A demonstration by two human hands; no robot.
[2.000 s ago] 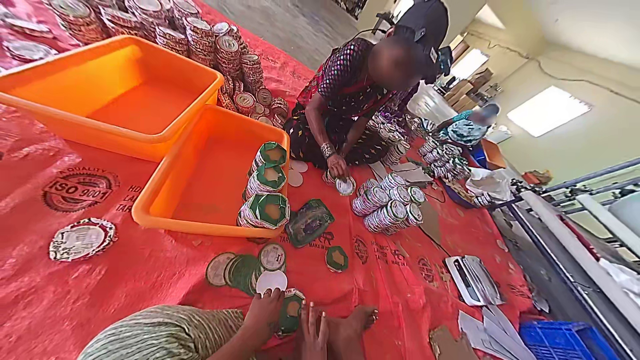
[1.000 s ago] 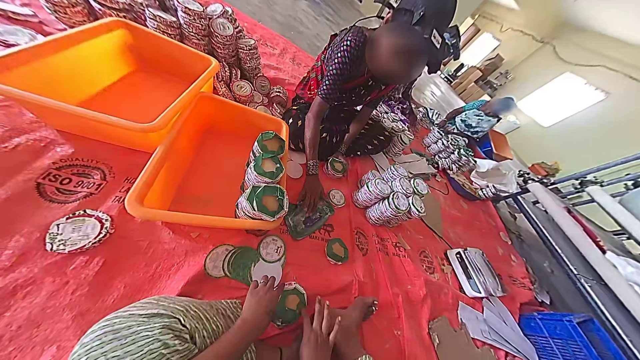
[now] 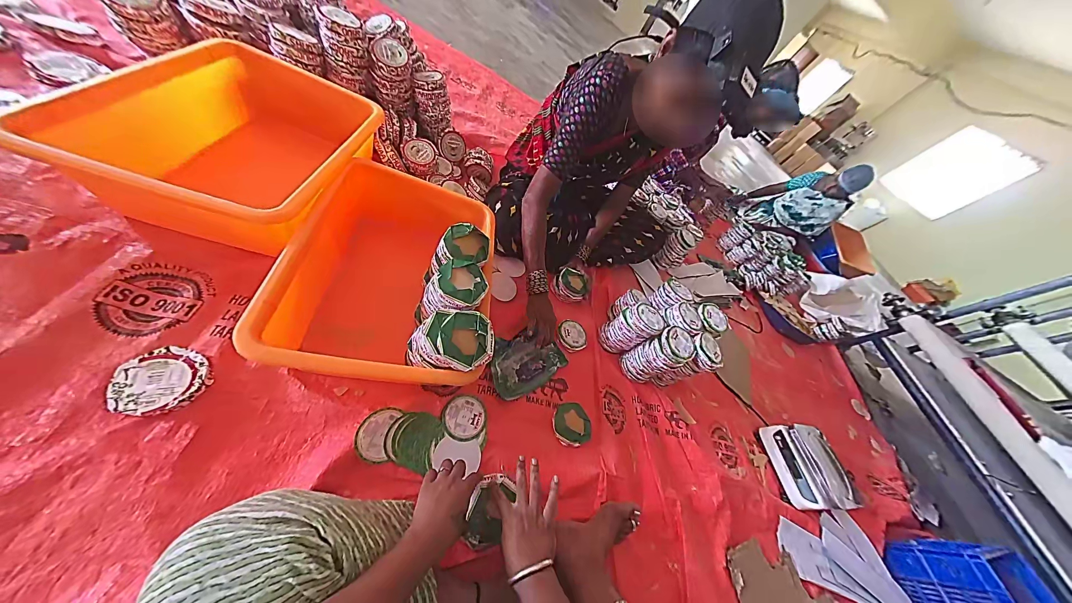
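My left hand (image 3: 445, 496) rests at the left edge of a green-and-white wrapped round packet (image 3: 483, 523), its fingertips by a plain white disc (image 3: 457, 455). My right hand (image 3: 528, 517), a bangle at its wrist, lies with fingers spread over the packet's right side. Both hands hide part of it. Just beyond are a fanned row of green discs (image 3: 414, 442) and a printed round label (image 3: 464, 416). Another green-edged packet with a brown centre (image 3: 572, 424) lies to the right on the red tarpaulin.
Two orange tubs (image 3: 276, 368) stand at the left, one holding stacked packets (image 3: 452, 342). Opposite, a co-worker (image 3: 586, 159) reaches to a dark green tray (image 3: 526, 368). White stacks (image 3: 662, 331), a scale (image 3: 808, 466) and a blue crate (image 3: 963, 569) lie to the right.
Between my hands, the packet's brown centre showed a second ago and is now covered. The co-worker's hand has moved from a white disc to the tray since two seconds ago.
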